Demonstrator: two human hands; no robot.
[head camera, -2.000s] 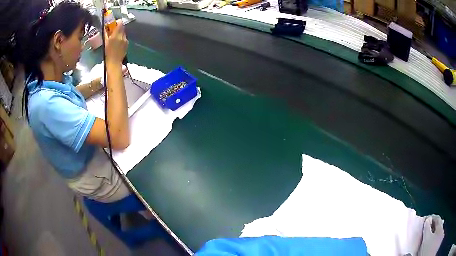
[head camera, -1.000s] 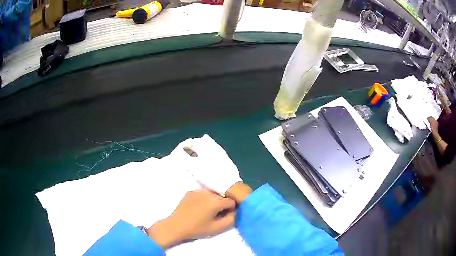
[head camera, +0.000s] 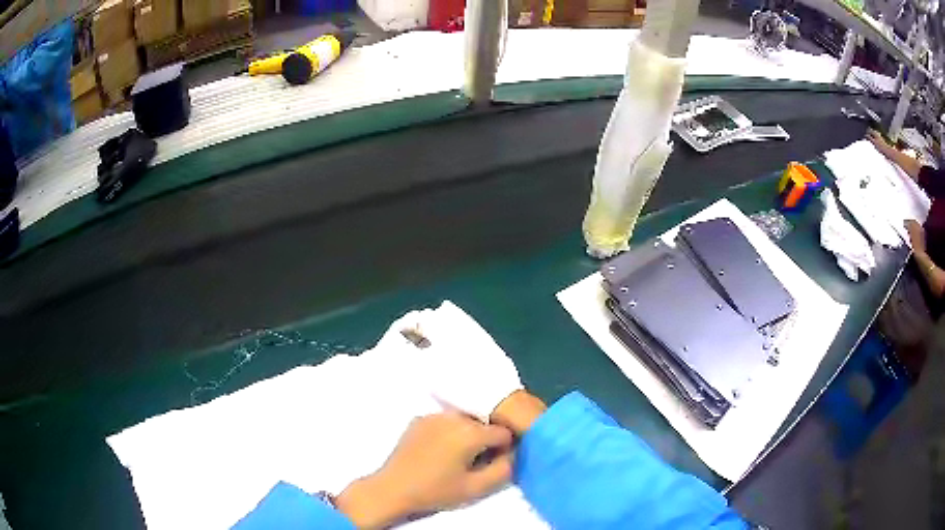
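My left hand (head camera: 430, 468), bare, is at my right wrist with its fingers closed on the cuff of a white glove. My right hand (head camera: 479, 364) wears this glove and lies over the white cloth (head camera: 259, 435); white on white hides most of its outline and fingers. A small brownish patch shows near the glove's far end. Dark grey cover plates (head camera: 674, 311) lie stacked on a white sheet (head camera: 580, 300) to the right, with one plate askew on top and tiny metallic pieces beside them.
A wrapped post (head camera: 630, 155) stands behind the plates. An open light housing (head camera: 710, 124) lies on the black conveyor belt (head camera: 311, 207). An orange-and-blue holder (head camera: 798, 188) is right of the plates. Loose threads (head camera: 249, 357) lie beyond the cloth. Another person's arms (head camera: 917, 207) show at far right.
The view has swung right from the neighbour with the blue bin. Both my hands have come into view, joined at the right wrist. Over the last second their pose has barely changed.
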